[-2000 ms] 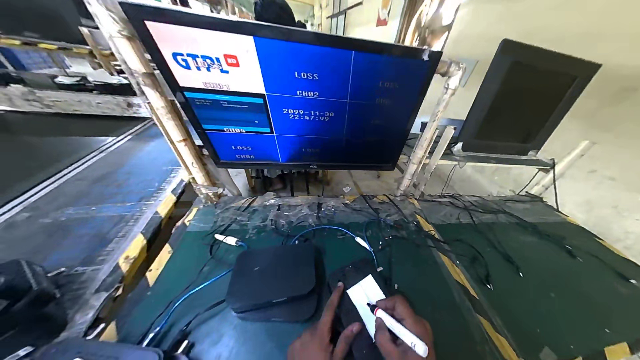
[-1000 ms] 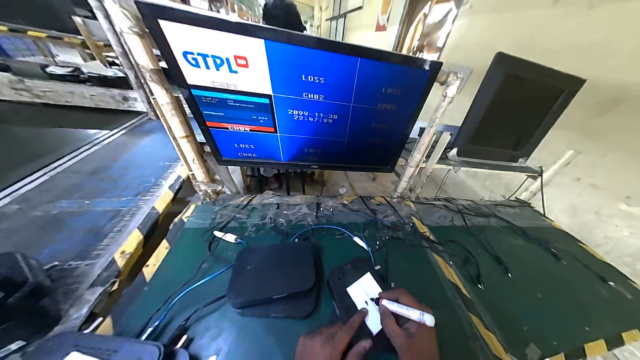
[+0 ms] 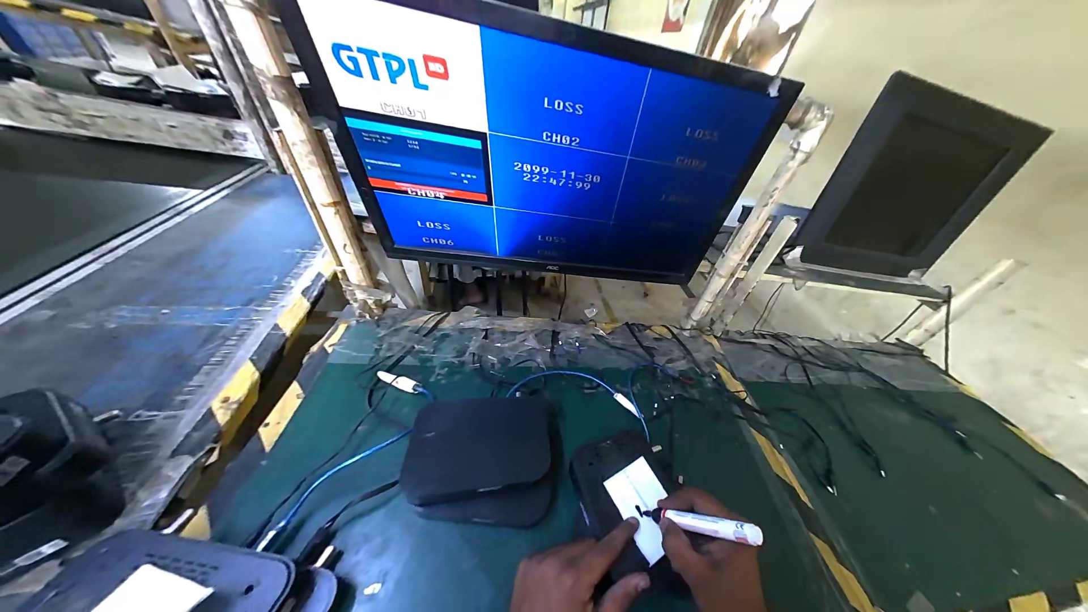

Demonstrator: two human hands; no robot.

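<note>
A white marker pen (image 3: 710, 525) is in my right hand (image 3: 718, 561), its black tip on a white paper slip (image 3: 637, 501) that bears a dark mark. The slip lies on a black set-top box (image 3: 599, 467) on the green table. My left hand (image 3: 578, 574) rests on the near left part of that box, its fingertip at the slip's edge. Left of it two black set-top boxes (image 3: 476, 450) are stacked. A blue cable with a white connector (image 3: 627, 405) runs behind the boxes.
A monitor (image 3: 552, 153) with a split picture stands behind the table (image 3: 357, 476). More boxes, one with white paper (image 3: 153, 591), lie at the lower left. Black cables (image 3: 807, 425) cross the right side. A dark panel (image 3: 918, 178) leans at the back right. Yellow-black tape (image 3: 782, 459) crosses the table.
The pen tip stays at the slip, and the pen in my right hand lies flatter than two seconds ago. The lower band in one monitor tile has turned from blue to red.
</note>
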